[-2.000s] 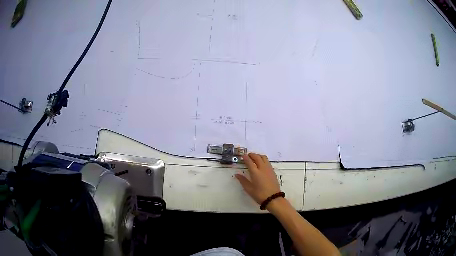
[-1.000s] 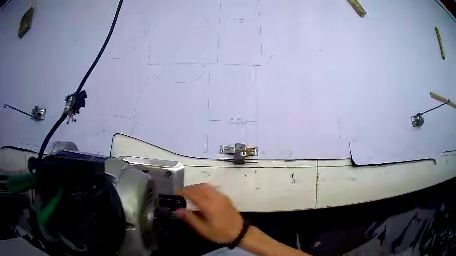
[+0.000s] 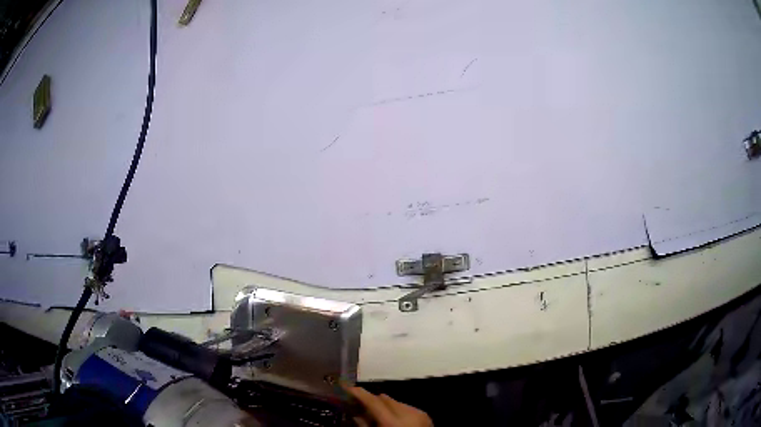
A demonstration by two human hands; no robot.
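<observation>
The cutting machine (image 3: 125, 379) is at the lower left, its blue band and silver tubes showing. Its shiny base plate (image 3: 309, 342) lies over the cream table edge, below the lay. My right hand (image 3: 385, 409) is at the bottom edge, partly cut off, with its fingers at the plate's near right corner; its grip is hidden. My left hand is not in view. The white paper marker (image 3: 542, 150) covers the lay. A metal cloth clamp (image 3: 434, 267) sits at the lay's near edge, right of the plate.
The black power cable (image 3: 142, 133) hangs over the paper, with a wrapped lump (image 3: 106, 258). Yellow-green bars (image 3: 42, 102) lie at the upper left. Another clamp (image 3: 753, 145) is at the right edge. Scraps (image 3: 709, 375) show on the dark floor.
My right hand has gone from the clamp to the machine, then down to the plate's corner. The view has shifted and tilted. The machine appears turned, with more of its plate showing.
</observation>
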